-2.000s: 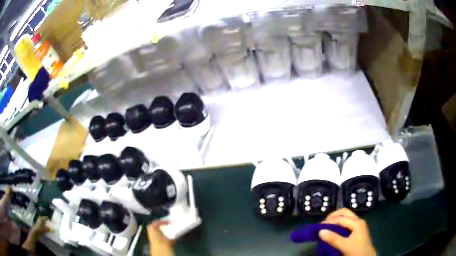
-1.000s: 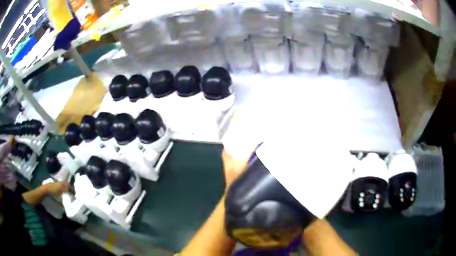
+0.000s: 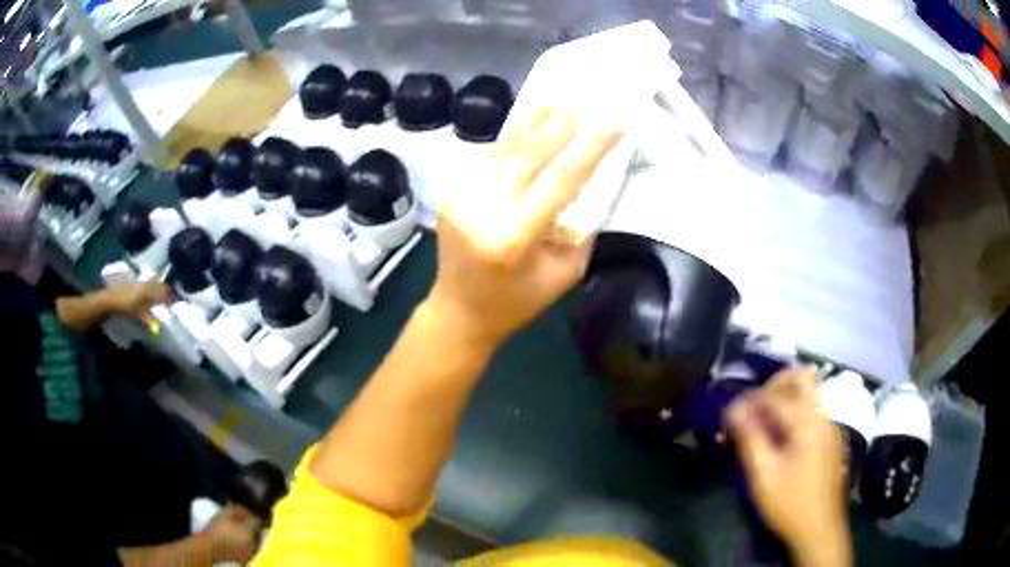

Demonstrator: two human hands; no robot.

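Observation:
A security camera with white housing and black ball head (image 3: 653,321) is held over the green mat. Its white bracket (image 3: 587,78) points up and away, and the ball points down toward me. My left hand (image 3: 515,222) grips it at the bracket. My right hand (image 3: 786,443) holds the dark purple cloth (image 3: 731,393) at the right side of the ball. The right hand is somewhat blurred. The face of the ball with the lens is not clearly visible.
Rows of cameras (image 3: 316,179) stand at the left, two more (image 3: 895,449) at the right beside clear trays (image 3: 955,465). Clear trays (image 3: 825,122) line the back of the white strip (image 3: 842,266). A co-worker's hand (image 3: 138,301) is at the left row.
The held camera has turned and tilted, so its bracket now points up. My left hand has risen; my right hand has moved right, with the cloth now showing. The view has shifted.

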